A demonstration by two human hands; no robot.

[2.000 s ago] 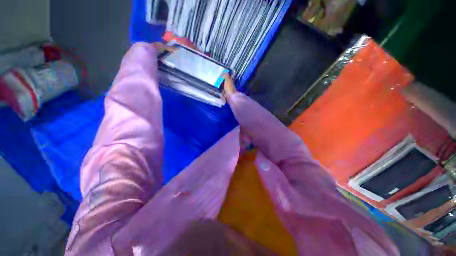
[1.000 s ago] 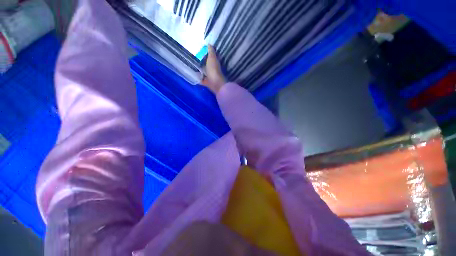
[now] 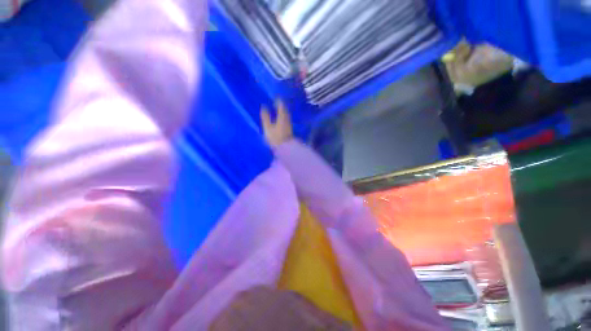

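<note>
Packed tablets in sleeves (image 3: 369, 48) stand on edge in a blue plastic tote (image 3: 389, 81) at the top centre. Another group of thin dark and white edges (image 3: 259, 35) stands to their left, in the tote. My right hand (image 3: 277, 126) is just below the tote's near corner, over blue plastic, with its fingers apart and nothing in it. My left sleeve reaches up to the top edge; my left hand is cut off by the frame. The picture is blurred.
An orange-red covered bench (image 3: 447, 200) is at the right, with a tablet (image 3: 447, 291) on its near part. Another person's hand (image 3: 479, 64) is at the upper right. More blue totes (image 3: 499, 26) stand at the top right. A dark green surface (image 3: 557, 207) lies far right.
My right hand has let go of the tablet stack and moved down and back from it. The lit white screen no longer shows. My left arm has shifted slightly right at the top.
</note>
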